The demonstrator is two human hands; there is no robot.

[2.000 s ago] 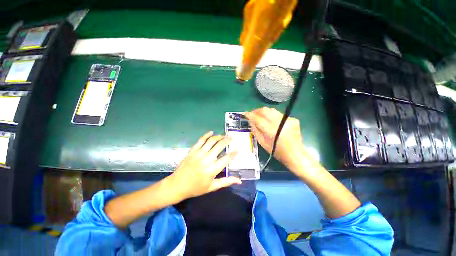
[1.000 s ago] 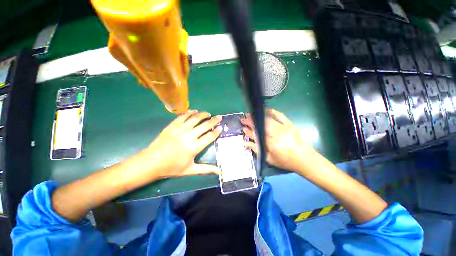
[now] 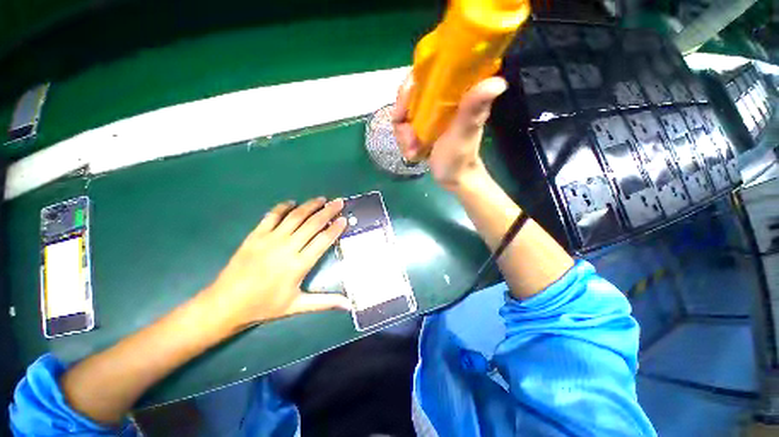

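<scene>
A phone assembly (image 3: 374, 265) lies slightly tilted on the dark-green bench, with a pale battery area and a dark cover (image 3: 363, 212) over its top end. My left hand (image 3: 278, 265) lies flat at its left side, fingertips on the upper left edge and thumb at the lower left edge, steadying it. My right hand (image 3: 453, 136) is shut on the yellow-orange electric screwdriver (image 3: 453, 77). The screwdriver's lower end is over the round speckled screw dish (image 3: 389, 143); whether it touches the screws cannot be told.
Another open phone (image 3: 67, 273) with a green patch lies at far left. A glossy black tray (image 3: 589, 247) with dark covers stands at right. A white strip (image 3: 213, 119) runs behind the bench, with a phone (image 3: 28, 113) beyond it. A black cord (image 3: 511, 235) crosses my right forearm.
My right hand has left the phone and taken hold of the screwdriver over the dish. My left hand stays at the phone. The view has turned, shifting the tray leftward.
</scene>
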